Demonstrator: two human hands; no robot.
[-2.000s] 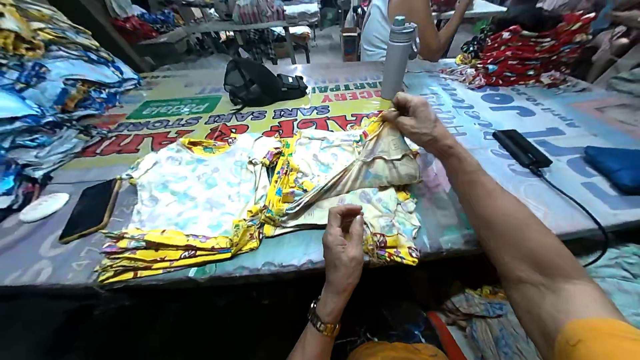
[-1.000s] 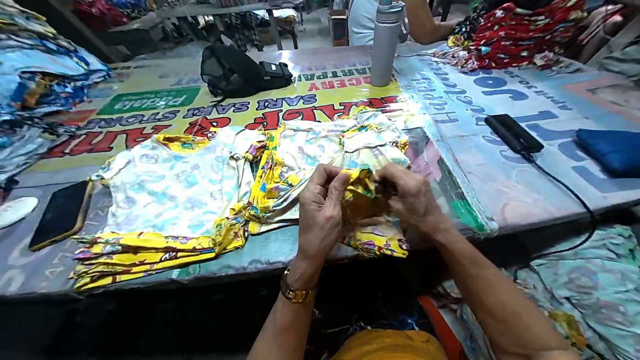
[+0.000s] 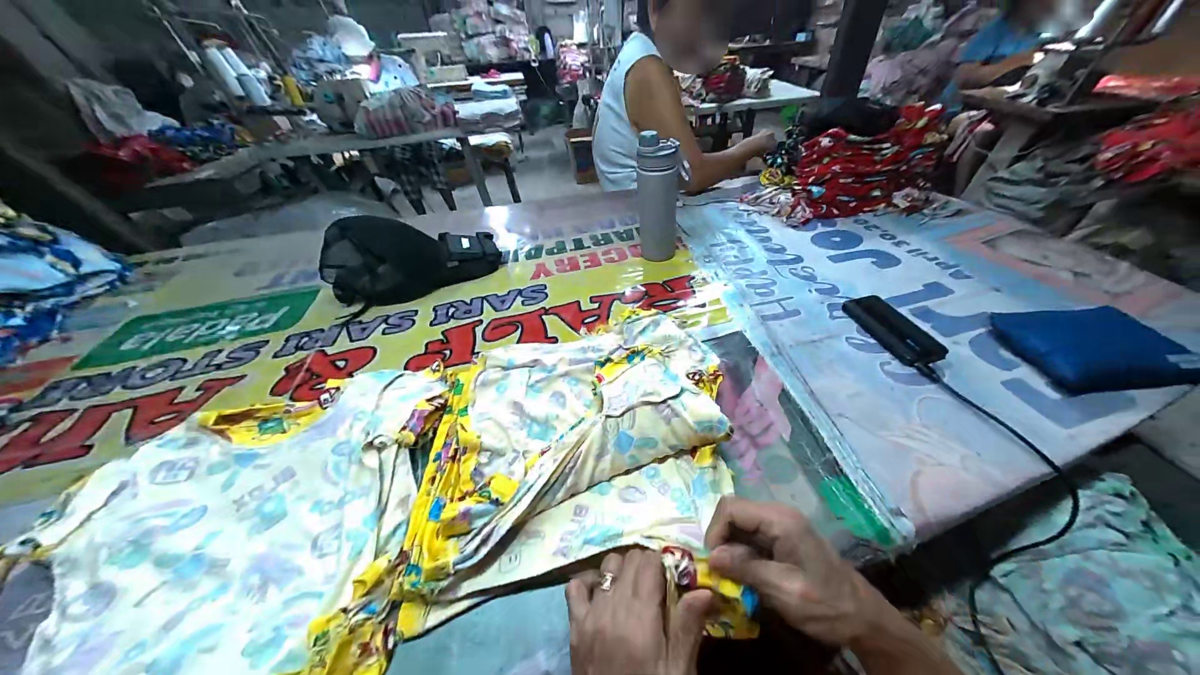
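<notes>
A small printed garment (image 3: 600, 487) in pale cloth with yellow trim lies on the table's near edge. Both hands are at its lower right corner. My left hand (image 3: 633, 609), with a ring on one finger, has its fingers on the hem and the thumb against the yellow trim. My right hand (image 3: 797, 572) pinches the same trim between thumb and fingers. Similar garments with yellow edging (image 3: 216, 525) lie to the left, their collar turned to the far side. The folds beneath my fingers are partly hidden.
Farther back on the banner-covered table (image 3: 816, 441) are a black bag (image 3: 384, 262) and a grey bottle (image 3: 658, 202). To the right lie a black power bank (image 3: 893, 330) with a cable and a blue pouch (image 3: 1092, 347). A person (image 3: 647, 103) sits beyond, near stacked red cloth (image 3: 867, 164).
Both hands have moved from the garment's middle down to its lower right corner. The cloth they held up a second ago now lies flatter. The view has tilted up.
</notes>
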